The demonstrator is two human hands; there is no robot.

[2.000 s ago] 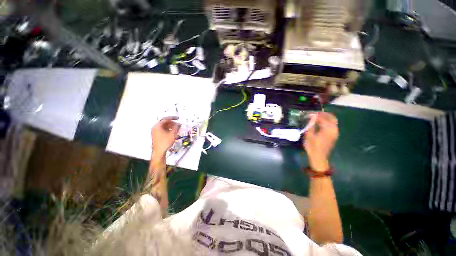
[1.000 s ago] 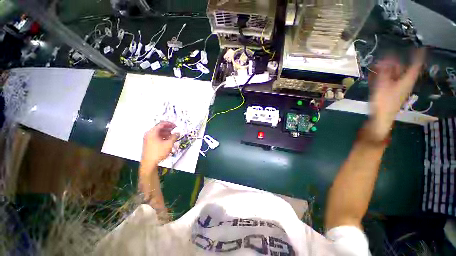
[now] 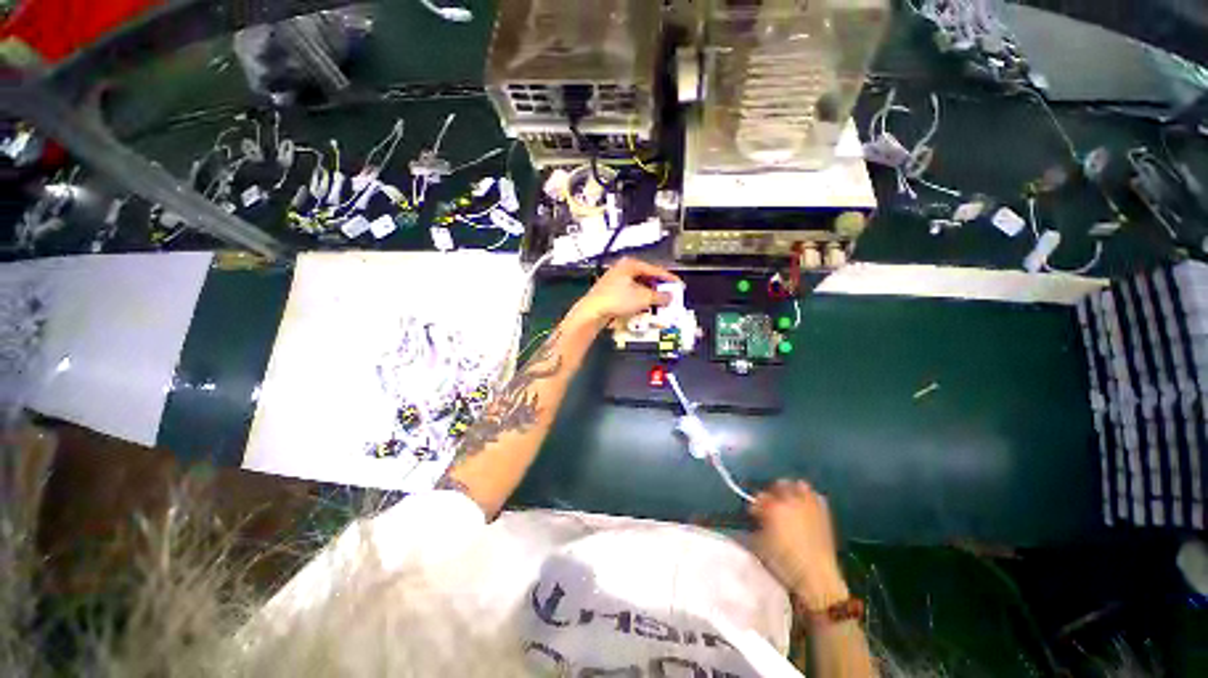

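Observation:
The black test fixture lies on the green mat. It carries a white clamp block on its left half and a green circuit board on its right. My left hand is at the clamp block, its fingers on the block's white upright part. A yellow-black component sits at the block's front. My right hand is near the mat's front edge, closed on the end of a white cable. The cable runs up past a small white body towards the fixture's red switch.
A white sheet at left bears a pile of corded units. Two bench instruments stand behind the fixture, with a white power strip below the left one. Stacked trays are far right. More corded units lie on the shelf.
My left hand has moved from the pile on the sheet to the clamp block. My right hand has come from the right shelf to the front and now holds a cable. The view has shifted.

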